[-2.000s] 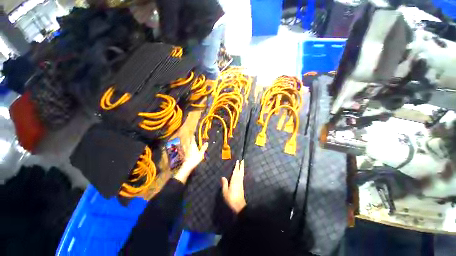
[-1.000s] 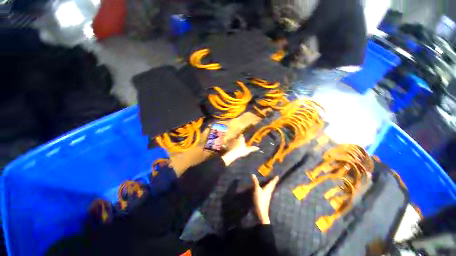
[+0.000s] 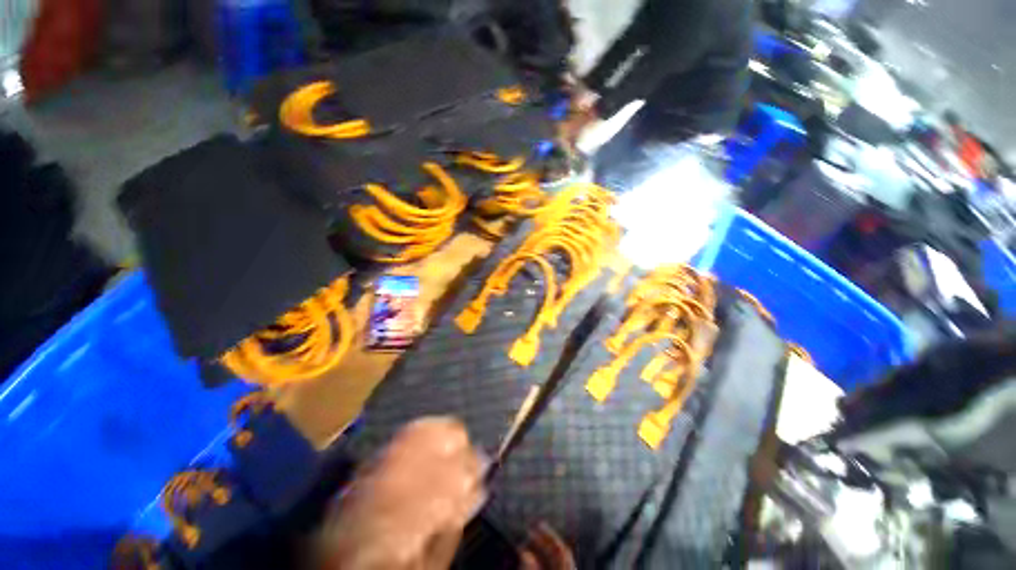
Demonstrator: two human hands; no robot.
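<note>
Dark check-patterned bag panels (image 3: 579,451) lie side by side in front of me, with rows of yellow-orange handles (image 3: 568,245) at their far edge. Flat orange handle tabs (image 3: 654,428) rest on the panels. My left hand (image 3: 407,495) is large and blurred above the near left part of the panels; whether it holds anything cannot be told. My right hand (image 3: 546,551) shows only as a few fingers at the bottom edge, mostly cut off. A thin pale strip (image 3: 521,410) shows near the gap between the panels; what it is cannot be told.
A smartphone (image 3: 394,312) lies on brown cardboard (image 3: 334,392) left of the panels. Black stacks (image 3: 223,239) with orange handle loops lie beyond. Blue crates stand at left (image 3: 84,412) and far right (image 3: 819,295). A person in dark clothing (image 3: 680,78) is at the back. The blurred machine area (image 3: 880,501) is at right.
My view has turned. Both hands have left their flat places on the panels and come back toward me, low in the picture. The left hand now looks larger and blurred.
</note>
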